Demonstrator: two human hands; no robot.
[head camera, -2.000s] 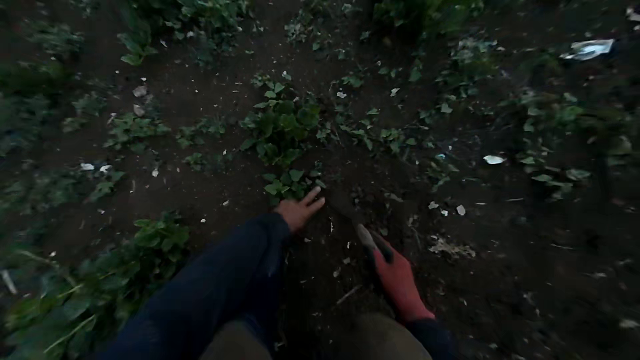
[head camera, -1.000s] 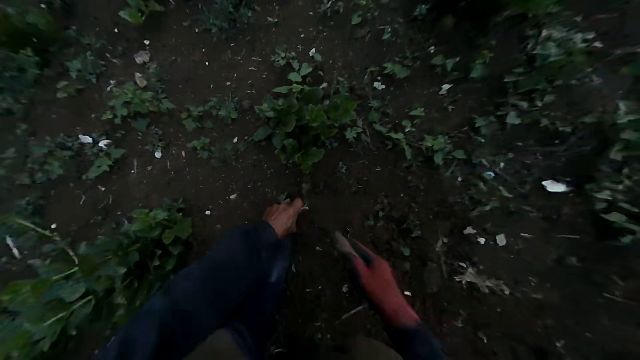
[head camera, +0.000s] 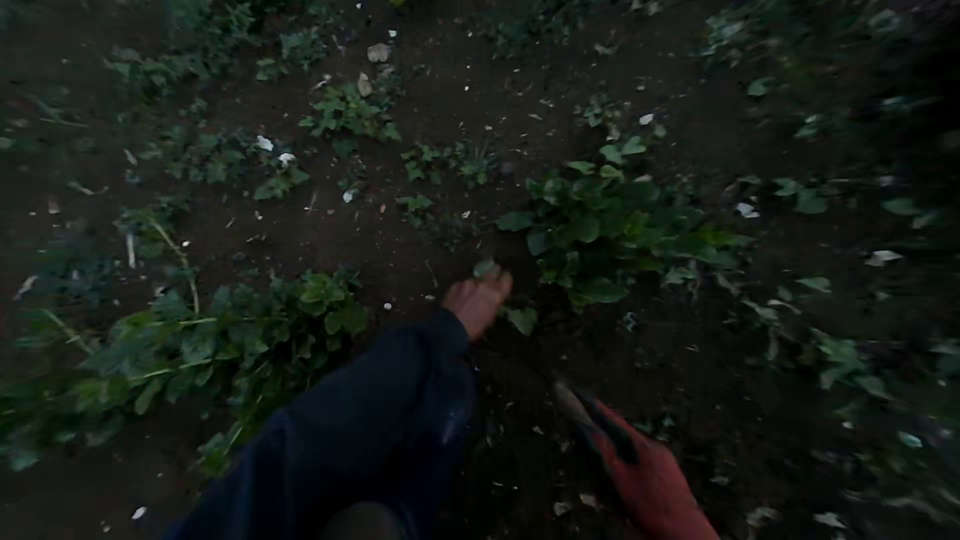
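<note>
My bare left hand (head camera: 480, 298), in a dark blue sleeve, is closed around a small leafy weed (head camera: 521, 320) just left of a larger green plant (head camera: 600, 225). Leaves show at both sides of the fingers. My right hand (head camera: 649, 465) wears a red glove with dark fingers and is closed on the handle of a hand tool (head camera: 577, 409). The tool points up and left, below the larger plant. Its far end is dark and blurred against the soil, so its kind cannot be told.
A spreading leafy plant (head camera: 240, 337) lies left of my sleeve. Small weeds (head camera: 349, 116) and pale scraps (head camera: 747, 210) are scattered over the dark soil (head camera: 420, 255). More low growth (head camera: 840, 352) stands at the right. My knee shows at the bottom.
My left hand now has a leafy weed in its fingers. The view has shifted, with the larger plant now farther right. My right hand still holds the tool.
</note>
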